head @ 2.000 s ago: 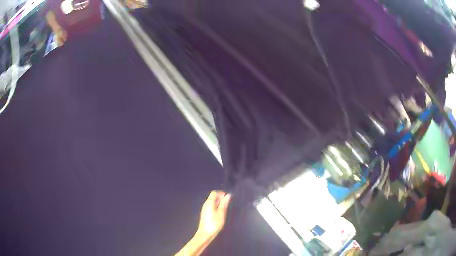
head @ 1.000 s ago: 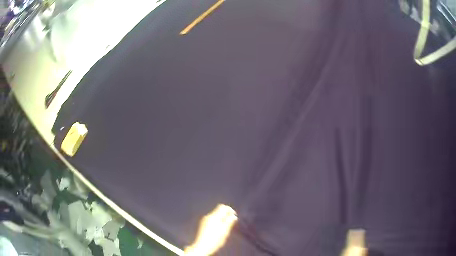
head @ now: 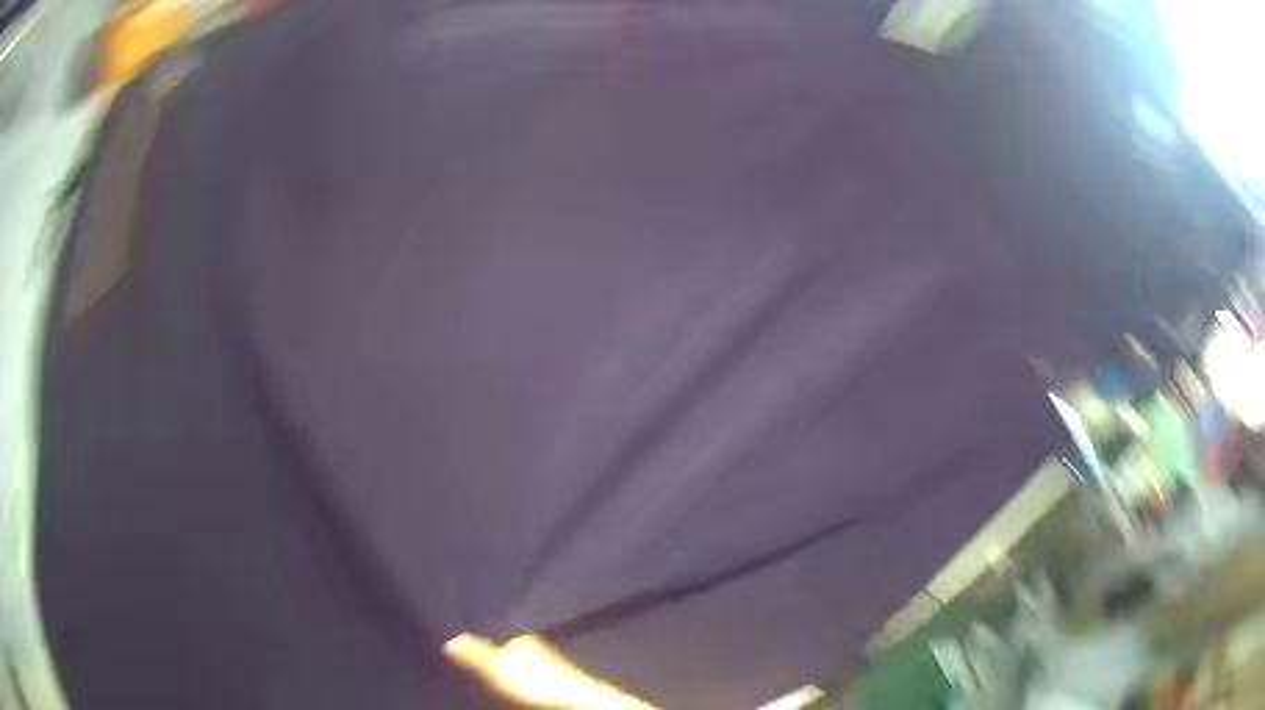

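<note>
The dark purple-navy fabric ply (head: 555,278) fills most of the view. My left hand (head: 544,671) is blurred at the bottom centre, cut off by the frame edge. Its fingertips are closed on the cloth, and folds spread out from them. A darker layer of the cloth lies on the left, beyond a curved fold. A small pale piece shows at the bottom edge right of this hand; I cannot tell whether it is my right hand or the table edge.
The pale table edge (head: 1002,538) runs down the lower right. Beyond it are a green floor (head: 909,680) and blurred clutter. A pale strip of table (head: 17,416) curves along the far left. An orange blurred thing (head: 139,42) is at the upper left, a whitish one (head: 932,20) at the top right.
The view has swung and tilted, and the yellow block is out of view. My left hand appears lower and further left, still on the cloth. The clearer right hand from before is no longer distinct.
</note>
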